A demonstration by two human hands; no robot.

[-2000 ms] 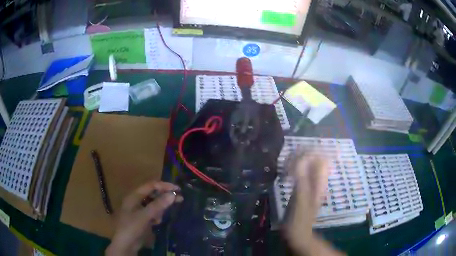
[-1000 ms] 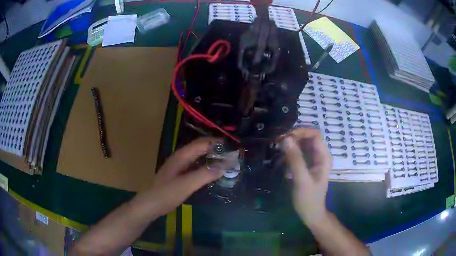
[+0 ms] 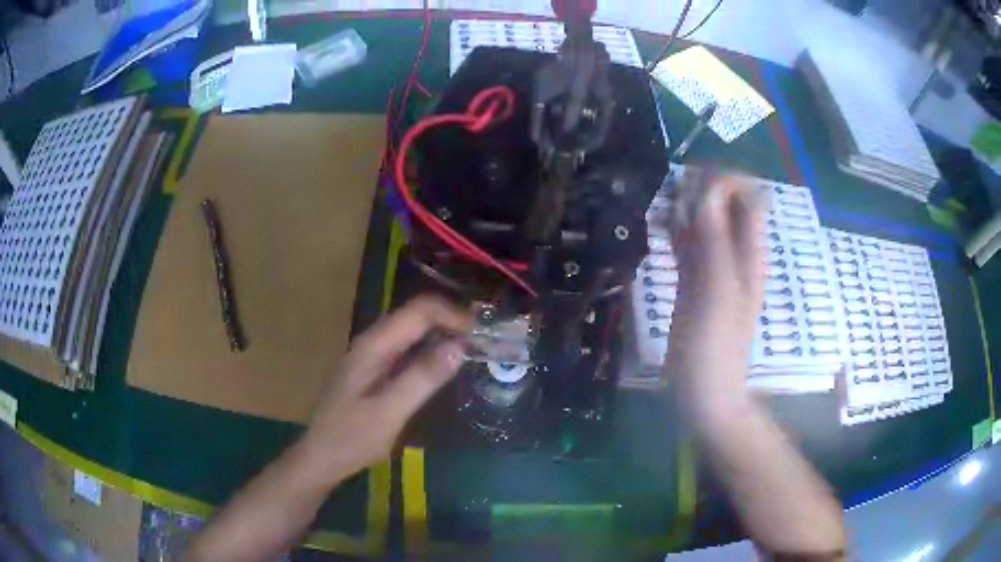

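Observation:
The black test fixture (image 3: 527, 187) stands in the centre with a thick red looped wire (image 3: 412, 187) on it. Its clamp (image 3: 573, 88) stands upright. The clear and silvery nest with a white round spot (image 3: 507, 371) is at its front. My left hand (image 3: 401, 357) is at the left side of the nest, fingertips touching or close to it; whether it holds a small part cannot be told. My right hand (image 3: 719, 263) is blurred, over the left part of the parts tray (image 3: 790, 318), right of the fixture; its fingertips are unclear.
A brown board (image 3: 291, 242) with a dark strip (image 3: 223, 274) lies left of the fixture. Tilted trays (image 3: 66, 220) stand far left. Another tray (image 3: 891, 329) is at the right, and a tray stack (image 3: 867, 121) is back right. A pen (image 3: 696, 128) lies on yellow-and-white paper (image 3: 724, 88).
My right hand has moved from the fixture's front right side up and right, over the parts tray. My left hand has shifted slightly left at the nest. The clamp stays upright.

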